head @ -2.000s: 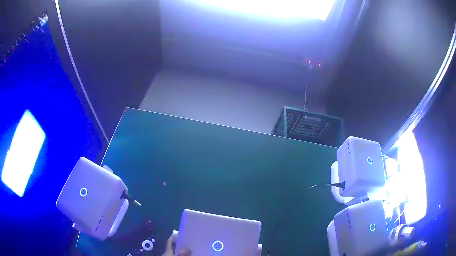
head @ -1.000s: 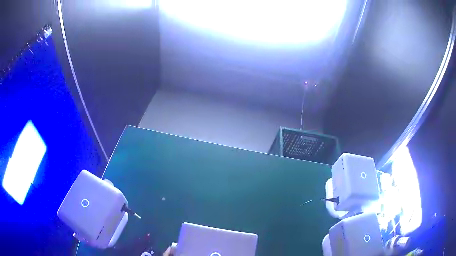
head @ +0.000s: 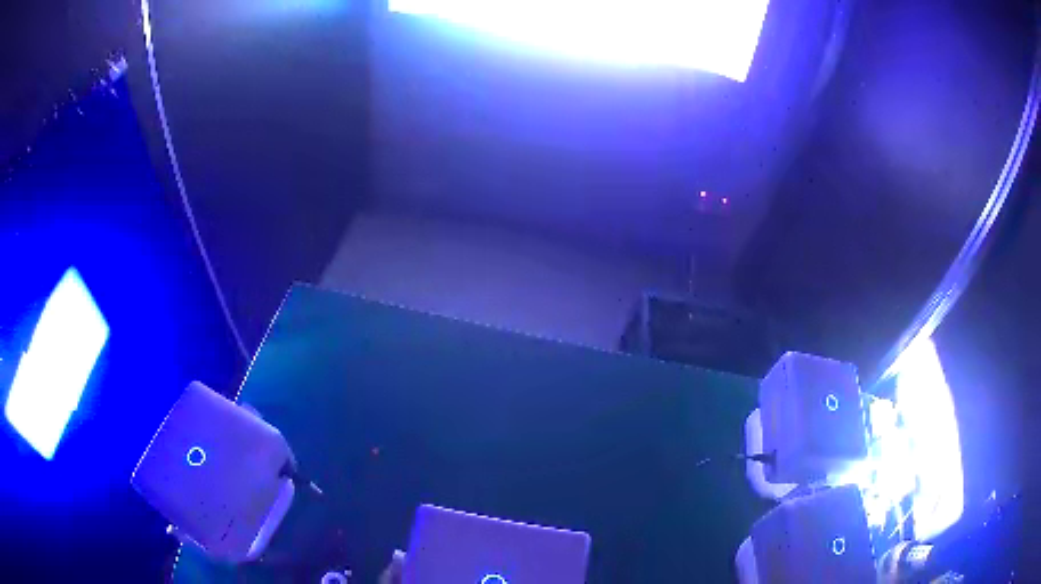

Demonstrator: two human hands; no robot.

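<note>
A white projector (head: 497,548) with a glowing ring lies at the bottom centre, its near part cut off by the picture's edge. At its left side, a faint, dark bit that may be my left hand (head: 387,574) shows at the bottom edge; its grip is hidden. My right hand is out of view. A dark remote (head: 333,578) shows only its pale ring at the bottom edge, left of the projector. A bright projected image (head: 594,29) lies on the far wall at the top.
One projector (head: 211,473) with a short lead sits at left. Two more, an upper one (head: 808,416) and a lower one (head: 810,542), sit at right near glaring light. A dark crate (head: 696,331) stands behind the green mat (head: 491,422). A bright rectangle (head: 57,365) shows on the blue curtain.
My view has tilted up, so the centre projector, remote and fingers sit lower and are more cut off. The scene is darker and bluer, and the wall image has a sharper edge.
</note>
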